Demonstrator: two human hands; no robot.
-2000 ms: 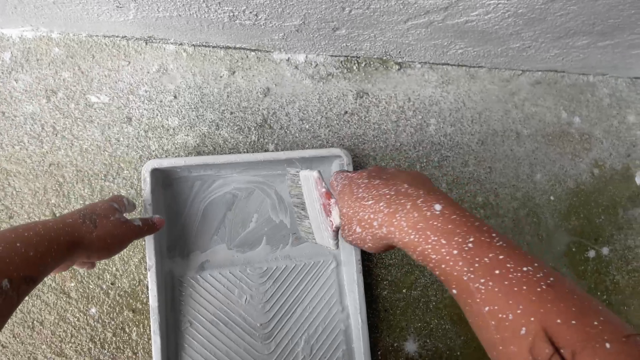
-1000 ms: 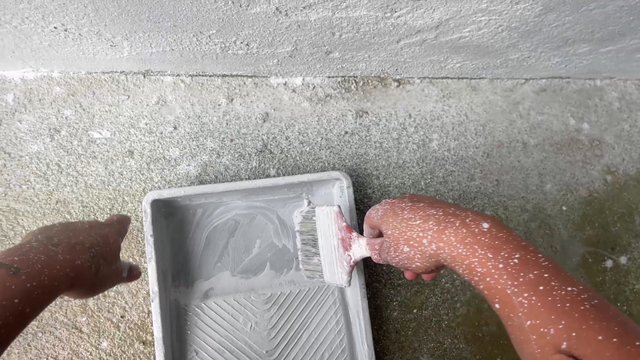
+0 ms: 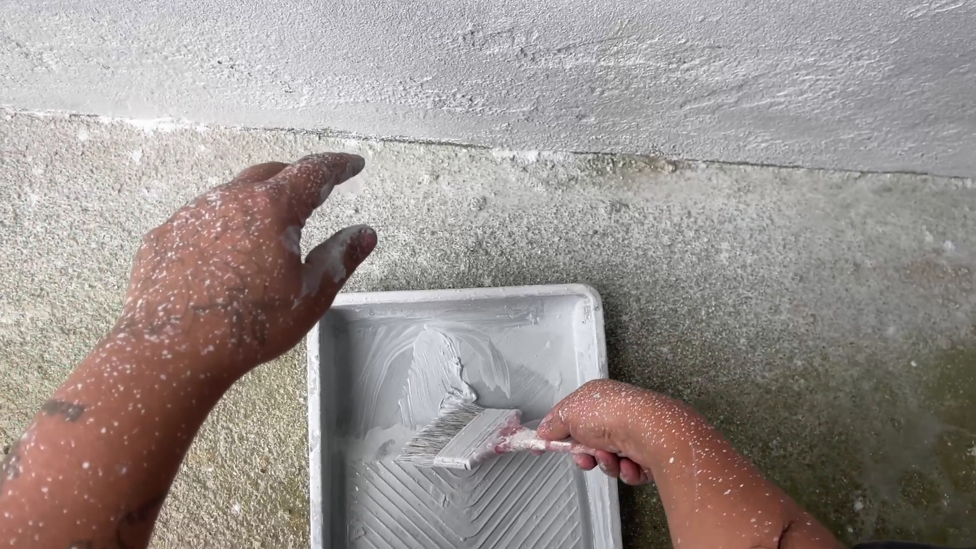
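My right hand (image 3: 610,431), speckled with white paint, grips the handle of a wide paintbrush (image 3: 476,436). The brush's bristles point left and touch the paint where the tray's well meets its ribbed slope. Pale grey paint (image 3: 427,374) lies smeared in the well of the plastic paint tray (image 3: 595,335), which sits on the floor. My left hand (image 3: 229,267), also spattered, hangs above the floor at the tray's upper left corner. Its thumb and fingers are apart, with nothing between them.
A rough concrete floor (image 3: 762,305) with white spots and greenish stains surrounds the tray. Behind it, a rough wall (image 3: 534,69) coated in pale grey runs across the top, meeting the floor along an uneven edge.
My left hand has moved from beside the tray's left edge to above its upper left corner. The brush, still in my right hand, has moved from the well's right side toward the middle.
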